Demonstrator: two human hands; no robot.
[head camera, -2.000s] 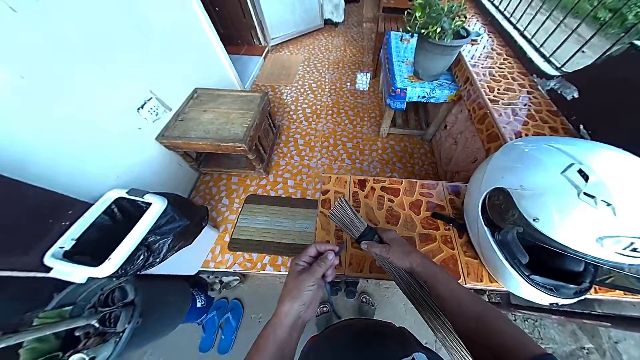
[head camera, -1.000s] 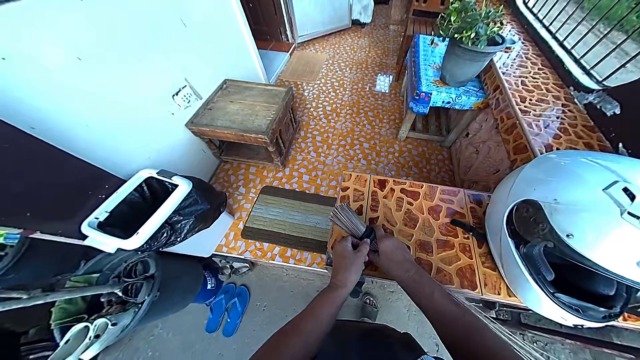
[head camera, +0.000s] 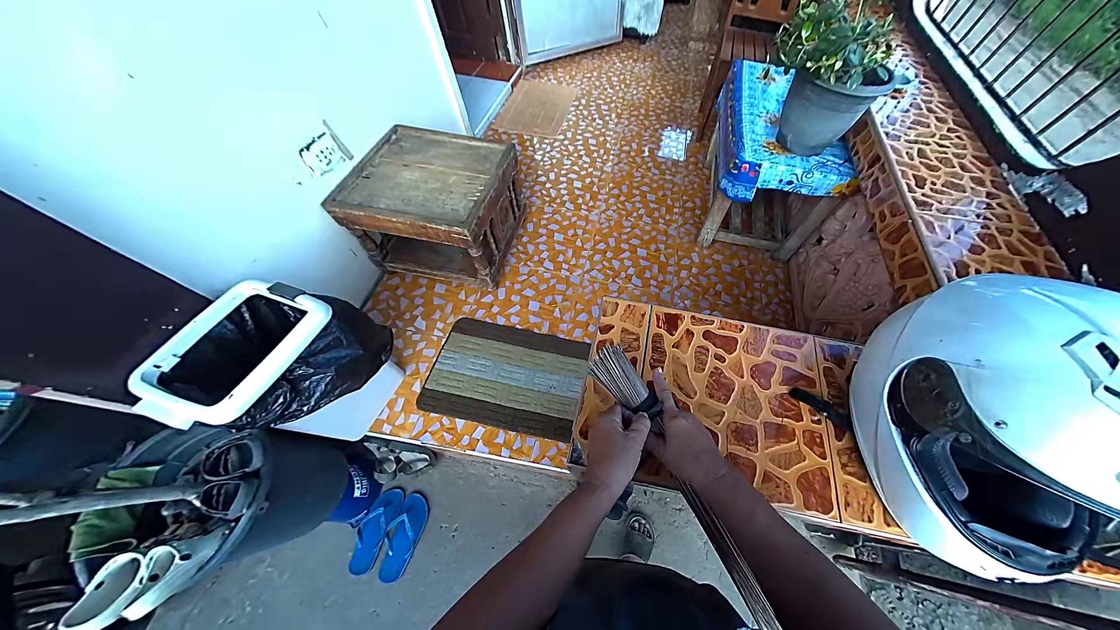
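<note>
A stick broom (head camera: 619, 378), a bundle of thin brown sticks, slants from the tiled ledge down past my right forearm. A black band (head camera: 649, 406) wraps it near its blunt end. My right hand (head camera: 685, 436) is closed around the bundle at the band. Against the band, on its left side, my left hand (head camera: 616, 437) pinches with thumb and fingers; whether it grips the band or the sticks is hidden. The long part of the sticks runs under my right wrist toward the bottom edge.
The tiled ledge (head camera: 717, 398) bears a white helmet (head camera: 980, 350) and a black strap (head camera: 819, 406). At left stand a lined trash bin (head camera: 350, 411), a bucket of footwear (head camera: 289, 490) and blue flip-flops (head camera: 389, 534). Beyond are a striped mat (head camera: 507, 378), a wooden table (head camera: 424, 188) and a potted plant (head camera: 822, 109).
My left hand, apart from the bundle two seconds ago with its fingers pinched, has moved over to the band beside my right hand. My right hand has stayed on the bundle.
</note>
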